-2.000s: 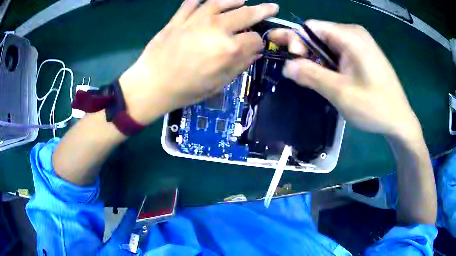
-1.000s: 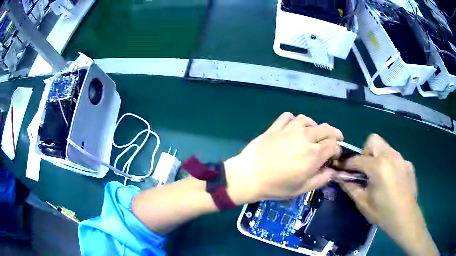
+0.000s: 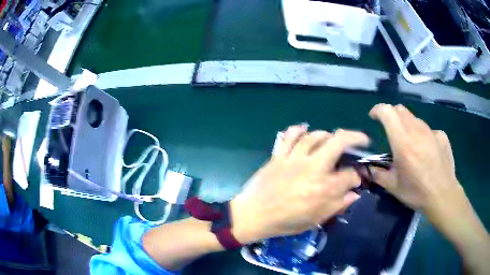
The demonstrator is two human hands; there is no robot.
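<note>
The open white housing (image 3: 406, 243) lies at the bottom centre right, cut off by the lower edge. Its blue board (image 3: 285, 251) is at its left and a large black cover (image 3: 370, 233) at its right. My left hand (image 3: 301, 185), with a dark red wrist strap, is over the far left part, its fingers bent at dark wires; what they grip is hidden and blurred. My right hand (image 3: 422, 161) is at the far right part, with thin silver tweezers (?) (image 3: 375, 158) between thumb and fingers, pointing towards my left hand.
A grey-white unit (image 3: 96, 145) with a round dark lens hole stands at left. A white power adapter (image 3: 175, 187) and coiled cord lie beside it. A pale rail (image 3: 290, 73) crosses the green bench. White open units (image 3: 333, 27) stand beyond it. Another person's arm (image 3: 7, 166) shows at far left.
The view has swung up and left since the oldest frame. Both hands stay at the housing's far edge. My right index finger has lifted away, and the silver prongs show more clearly.
</note>
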